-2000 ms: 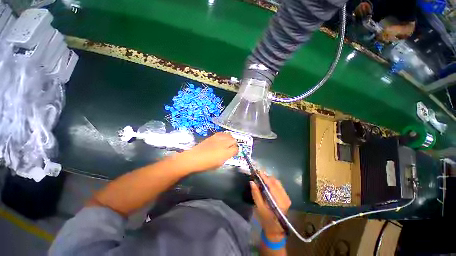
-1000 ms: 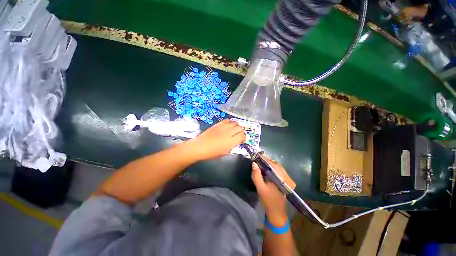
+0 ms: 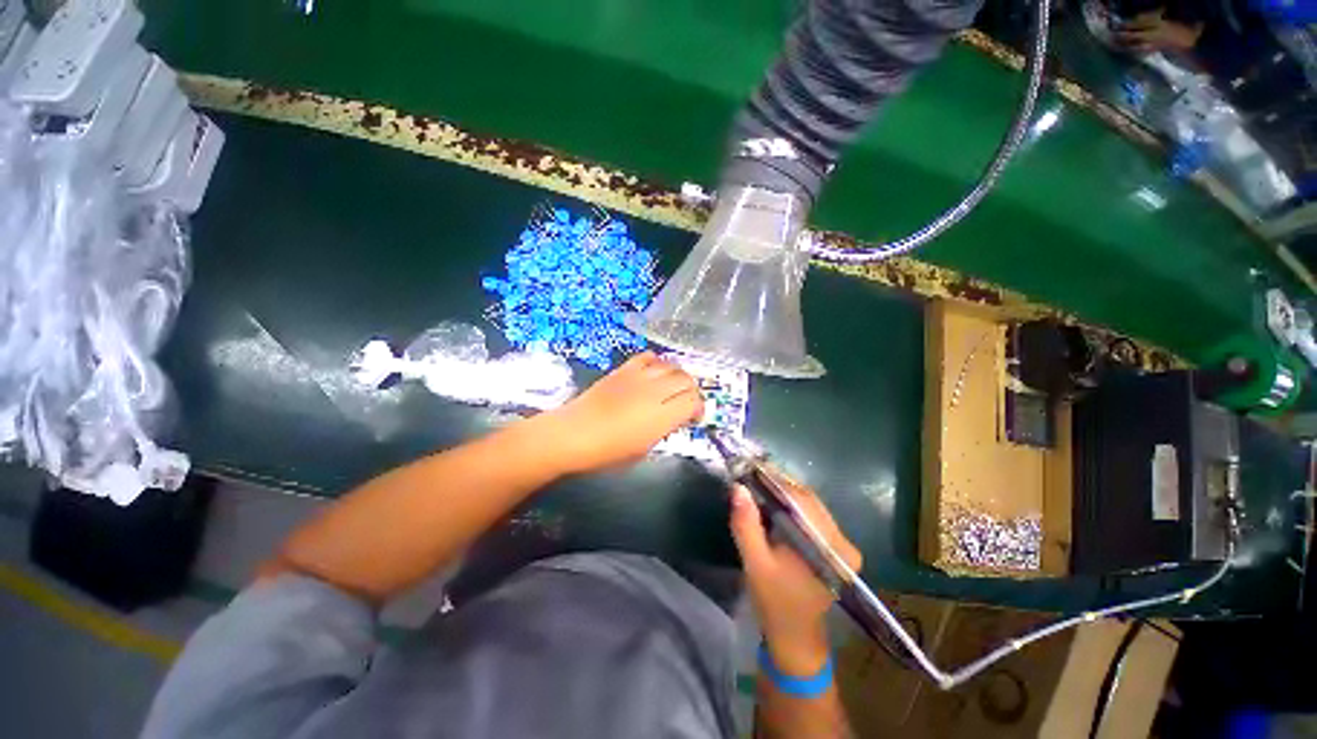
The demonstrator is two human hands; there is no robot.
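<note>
An open white power strip (image 3: 727, 393) lies on the dark green bench below the fume hood. My left hand (image 3: 636, 410) covers its left side, fingers bent down to it; whether they pinch a small part is hidden. My right hand (image 3: 792, 560) holds the soldering iron (image 3: 818, 556) like a pen, its tip reaching the housing near my left fingertips. The bagged power cord (image 3: 484, 375) lies left of the strip. A pile of blue disc varistors (image 3: 572, 286) lies just behind my left hand.
The clear fume hood (image 3: 744, 282) hangs over the strip on a ribbed hose (image 3: 852, 72). White housings (image 3: 87, 65) with wrapped cords are stacked left. A cardboard tray (image 3: 946, 433) and black soldering station (image 3: 1134, 477) stand right. The iron's cable runs right. A person's hand shows at top right.
The whole view has shifted slightly. Both hands stay at the strip, with the iron's tip still at the housing near my left fingers.
</note>
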